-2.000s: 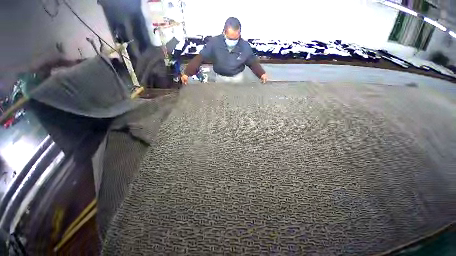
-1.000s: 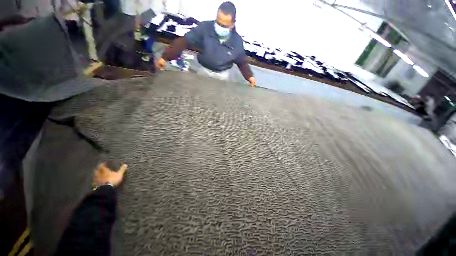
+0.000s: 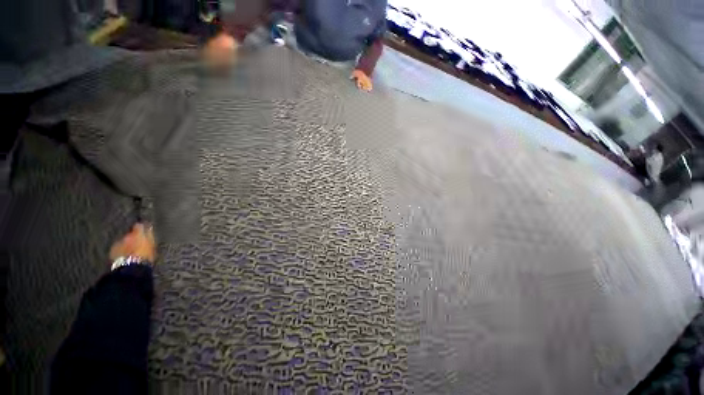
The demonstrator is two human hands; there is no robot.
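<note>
Patterned fabric (image 3: 293, 254) with small maze-like figures covers most of the table. It is sharp in the middle and blurred at the right. My left hand (image 3: 135, 245), at the end of a dark sleeve with a bright band at the wrist, is at the fabric's left edge, beside a dark fold. The hand is blurred, and whether its fingers grip the cloth cannot be told. My right hand is not in view. Greyer cloth (image 3: 58, 254) lies left of the fold.
Another person (image 3: 340, 27) stands across the table, head cut off by the frame, with both hands at the cloth's far edge. Behind are a pale blue table (image 3: 440, 89) and a bench with black-and-white pieces (image 3: 478, 58). Loose dark cloth (image 3: 46, 62) hangs at the upper left.
My left hand came into view and has since moved slightly up and left in the picture, its fingers now closer together. The view has tilted and dropped, cutting off the other person's head.
</note>
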